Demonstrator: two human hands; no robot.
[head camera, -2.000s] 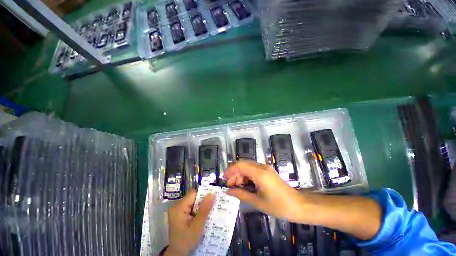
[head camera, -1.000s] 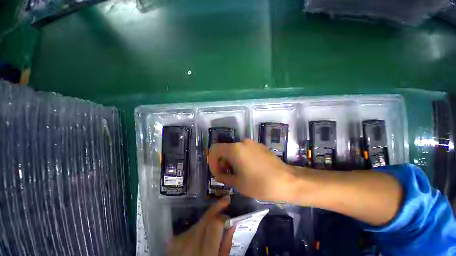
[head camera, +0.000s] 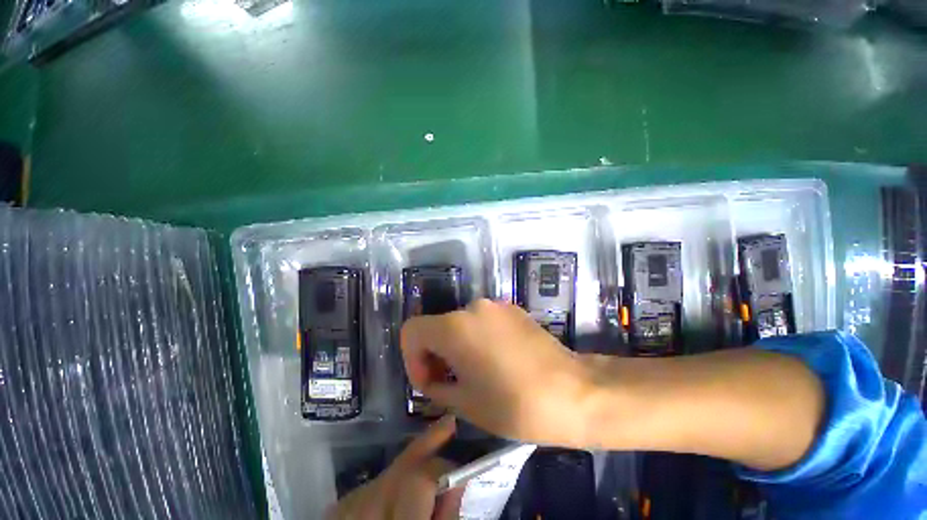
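A clear blister tray (head camera: 290, 236) holds black handheld units in two rows. My right hand (head camera: 488, 371) is curled over the second unit (head camera: 434, 289) of the back row; its fingertips are bent down at the lower part of that unit, and whether they hold a label is hidden. My left hand (head camera: 402, 482) is just below, holding a folded white label sheet (head camera: 488, 493), with one finger near the unit's lower end. The leftmost unit (head camera: 331, 340) has a white label in its recess. The front row is partly covered by my hands and the sheet.
Tall ribbed stacked trays (head camera: 112, 366) stand at the left. Black strips (head camera: 903, 234) lie at the right edge. The green bench (head camera: 305, 112) spans the back, with parts of other trays at the top edge. Another white sheet shows beside the tray's left edge.
The view has moved down and closer over the tray. My right hand has moved from above the label sheet onto the second unit. The sheet in my left hand has tilted and now shows edge-on.
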